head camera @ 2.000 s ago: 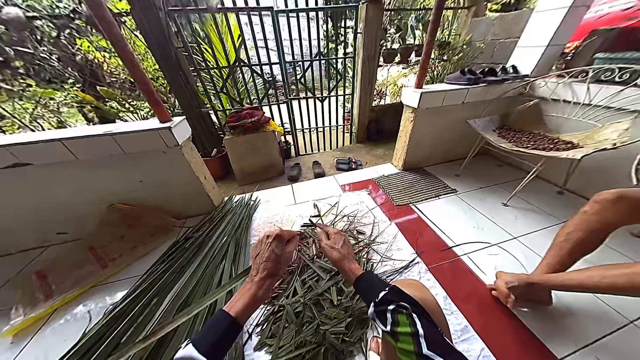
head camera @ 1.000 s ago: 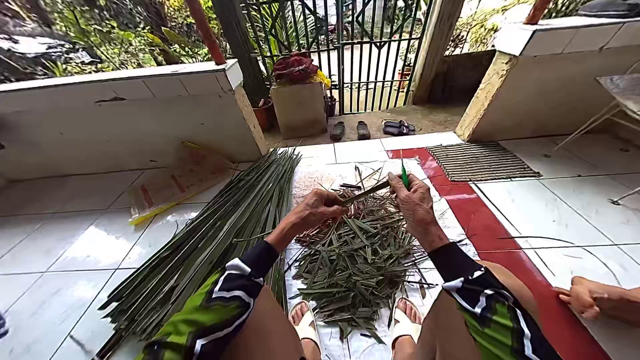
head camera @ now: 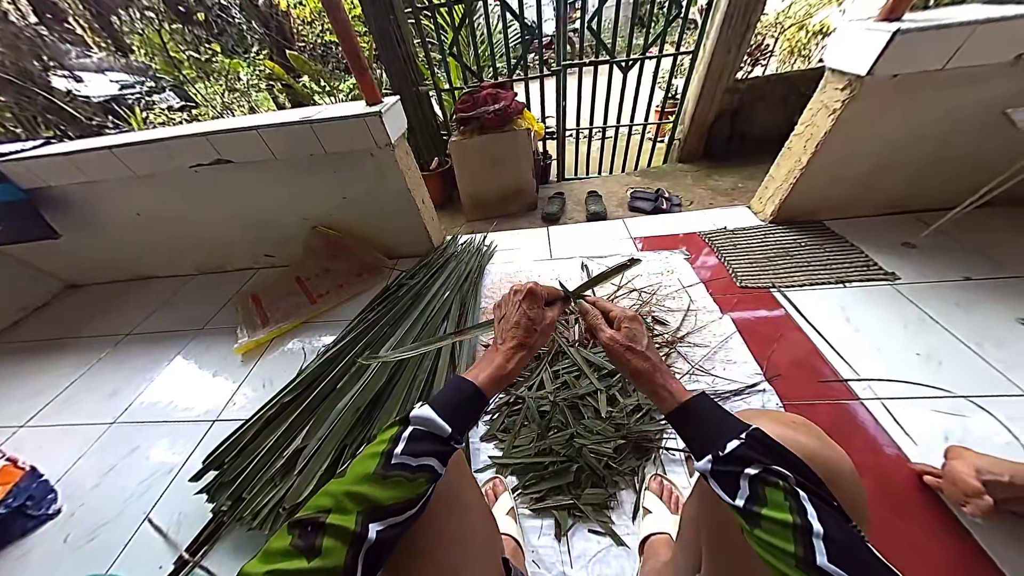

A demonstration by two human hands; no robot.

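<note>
Both my hands meet above a pile of cut palm leaf pieces (head camera: 576,432). My left hand (head camera: 524,324) grips a long green palm leaf strip (head camera: 432,344), whose one end trails out to the left and whose other end points up to the right past my fingers. My right hand (head camera: 628,340) pinches at the strip close to my left fingertips; a small dark pointed tip shows between the hands, too little to name. Left of the pile lies a large bundle of long palm leaves (head camera: 344,384). Thin brown leaf ribs lie around the pile on a white sheet (head camera: 720,352).
Another person's hand (head camera: 972,480) rests at the right edge. A clear plastic bag (head camera: 308,292) lies behind the leaf bundle. A woven mat (head camera: 800,254), sandals (head camera: 654,200) and a concrete block (head camera: 494,172) are farther off, before a metal gate (head camera: 560,88). Low walls flank the gate.
The green-handled tool seen upright at my right hand one second ago no longer shows clearly. My hands have come together on the strip. The view has shifted since the earliest frame.
</note>
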